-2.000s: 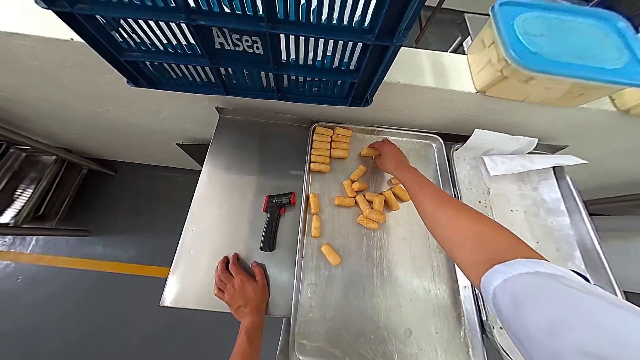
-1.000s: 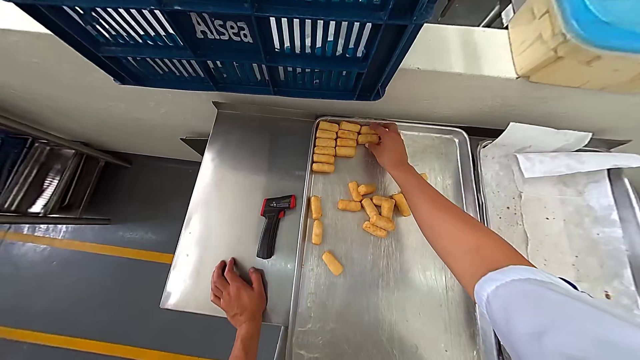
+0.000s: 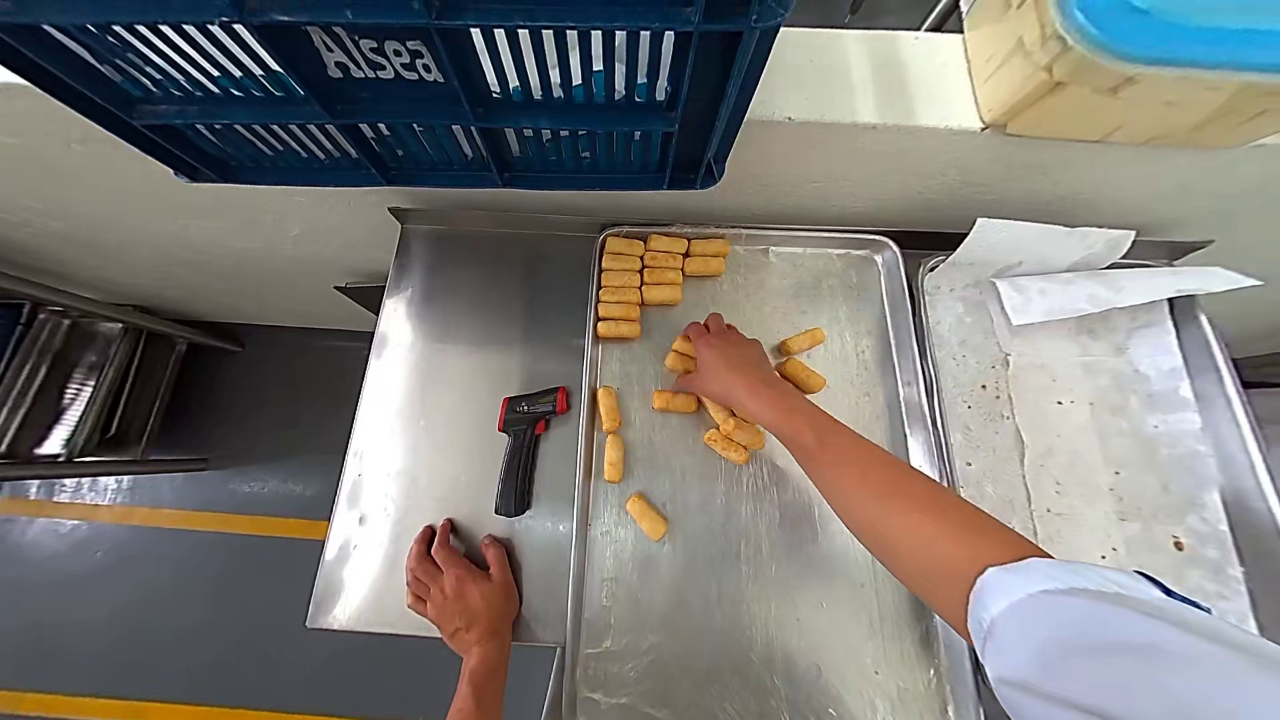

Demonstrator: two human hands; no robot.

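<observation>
On a metal sheet tray, several small golden food rolls lie in short columns at the far left corner. My right hand is over a loose cluster of rolls in the tray's middle, its fingers touching some; whether it grips one is hidden. Two rolls lie end to end by the left rim, and a slanted one lies nearer. My left hand rests on the steel table, holding nothing, below a black and red infrared thermometer gun.
A blue plastic crate is at the wall ledge above the table. At the upper right sits a blue-lidded tub. A second tray with paper sheets lies to the right. A metal rack stands at the left.
My right hand has moved from the end of the third column down to the loose rolls. That column has gained rolls since the earliest frame. My left hand stays on the table.
</observation>
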